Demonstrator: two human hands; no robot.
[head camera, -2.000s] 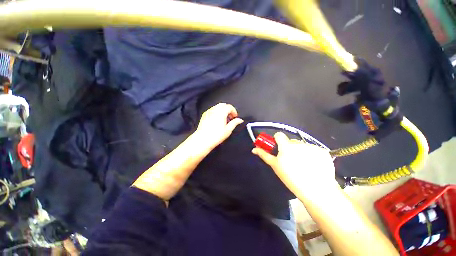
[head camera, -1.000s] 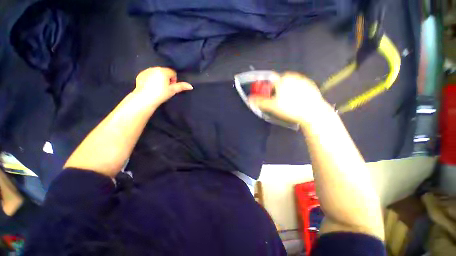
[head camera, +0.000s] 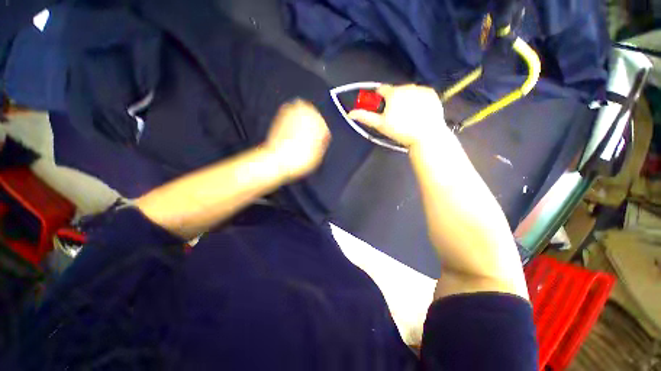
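A steam iron with a silver-edged pointed plate (head camera: 352, 124) and red-tipped handle lies on the dark cloth, its tip pointing left. My right hand (head camera: 412, 112) grips its handle. A dark navy garment (head camera: 243, 80) spreads over the left and middle of the dark pressing table (head camera: 391, 210). My left hand (head camera: 298, 139) is over the garment, left of the iron. It is blurred and curled, and I cannot tell whether it grips cloth.
A heap of brighter navy cloth (head camera: 384, 29) lies at the far side. A yellow hose (head camera: 500, 105) runs from the iron to the upper right. Red plastic crates stand at the lower right (head camera: 569, 301) and left (head camera: 32, 210). Brown cardboard-like pieces (head camera: 638, 268) lie at the right.
The view has turned and shifted. The iron stays in my right hand, pointing left. My left hand is now closer to the iron, and the dark garment spreads wider at the left.
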